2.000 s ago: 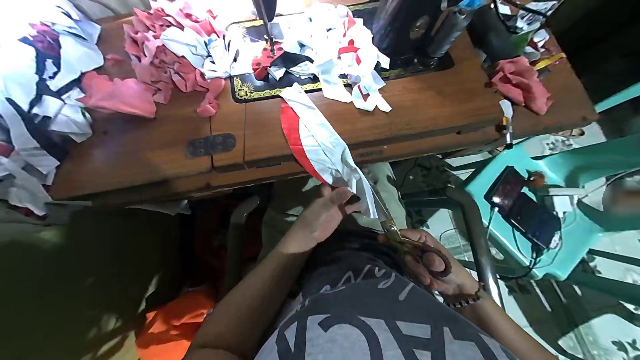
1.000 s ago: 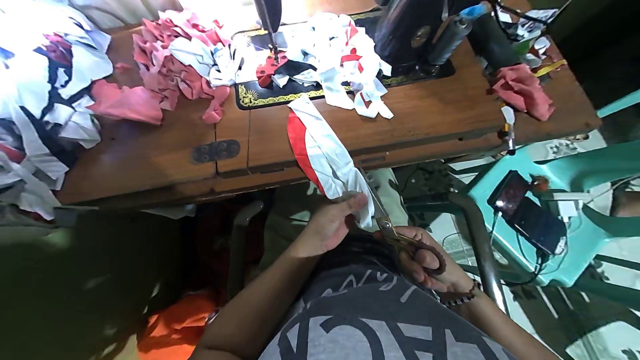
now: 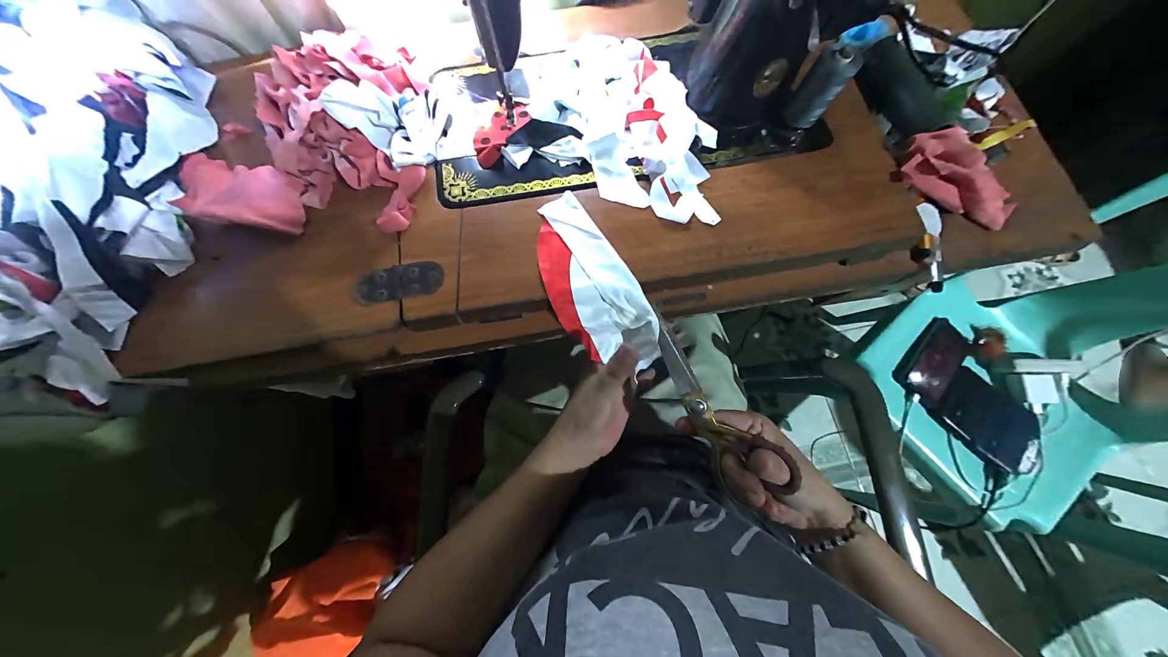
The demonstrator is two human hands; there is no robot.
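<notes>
My left hand [image 3: 598,411] holds the near end of a white fabric piece with a red curved edge [image 3: 598,278], whose far end lies on the wooden sewing table. In my right hand [image 3: 776,470] are the handles of large fabric scissors [image 3: 698,401]. Their blades point up and left, against the right edge of the fabric near my left fingers. Past the fabric stands a black sewing machine [image 3: 748,73]. Red and white cloth scraps [image 3: 643,128] lie over its bed, with a red and black piece [image 3: 500,132] at the needle.
Pink scraps [image 3: 328,119] and a large heap of white and dark scraps [image 3: 100,173] cover the table's left side. A pink cloth [image 3: 954,178] lies at its right end. Below right, a green plastic stool [image 3: 1013,315] bears phones and cables. A metal chair arm [image 3: 876,456] stands beside my right hand.
My left hand has shifted slightly along the near end of the fabric. The scissors remain in my right hand at the fabric's right edge.
</notes>
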